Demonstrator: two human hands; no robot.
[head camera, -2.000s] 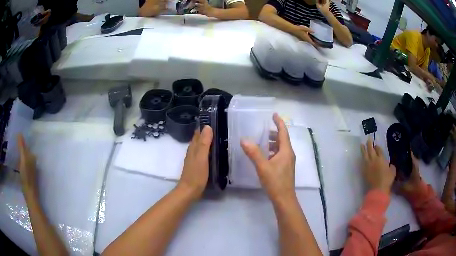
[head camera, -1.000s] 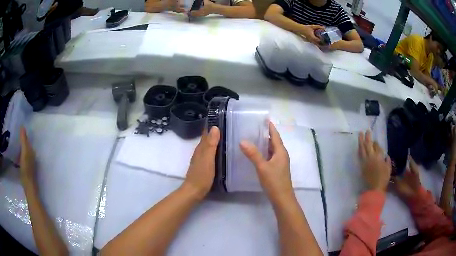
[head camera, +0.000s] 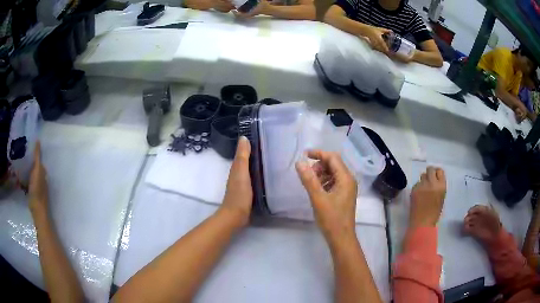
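The joined unit, a clear container (head camera: 281, 177) with a black ribbed collar (head camera: 256, 160) at its left end, stands in front of me over the white foam. My left hand (head camera: 238, 183) holds it at the collar, palm against the ribbed side. My right hand (head camera: 333, 189) is at the container's right side, fingers curled and thumb tip near the index finger; a grip there is unclear. Just beyond lie another clear container (head camera: 362, 151), a black oval collar (head camera: 391, 177) and a small black square part (head camera: 338, 118).
Black cup-shaped housings (head camera: 199, 109) and small dark fittings (head camera: 188, 142) lie left of the unit, with a dark handled part (head camera: 155, 121) further left. Joined units (head camera: 358, 71) stand across the table. Other workers' hands are at left and right; black parts (head camera: 506, 165) are heaped right.
The collar and container, apart at first, are now together. My right hand's fingers have curled. Another container, collar and square part now lie beyond my right hand. The neighbour's hands at right now look empty.
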